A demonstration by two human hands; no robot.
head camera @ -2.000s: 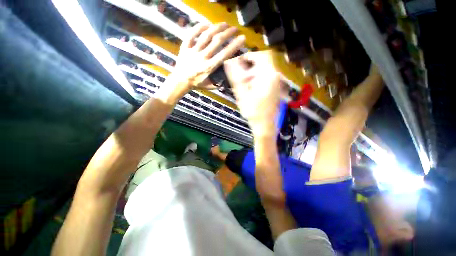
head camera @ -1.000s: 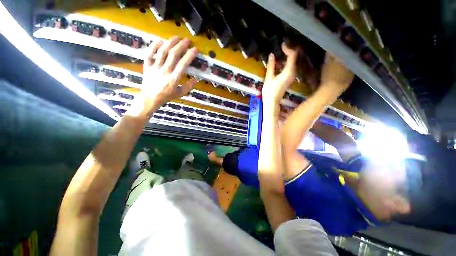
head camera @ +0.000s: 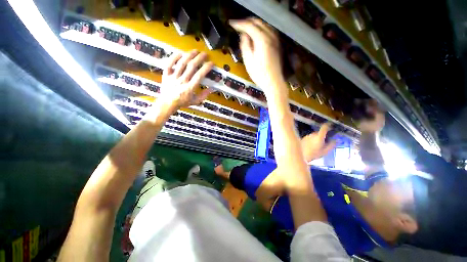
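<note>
Black power adapters (head camera: pixel 213 34) stand in a row on the yellow-orange socket board (head camera: pixel 153 31). My left hand (head camera: pixel 185 79) rests over the white shelf edge in front of the board, its fingers a little apart, with nothing seen in it. My right hand (head camera: pixel 260 48) reaches over the board among the adapters, beside the one at its left. It is slightly blurred, and whether its fingers grip an adapter cannot be told.
A co-worker in a blue shirt (head camera: pixel 327 204) is at the right, one hand near a blue tray (head camera: pixel 263 135), the other raised by the adapters. A bright tube light (head camera: pixel 66 59) runs along the left. An orange stool (head camera: pixel 234 199) stands on the green floor.
My right hand has moved left and further in over the adapters. My left hand stays on the shelf edge. The co-worker's arm has drawn back from beside my right hand.
</note>
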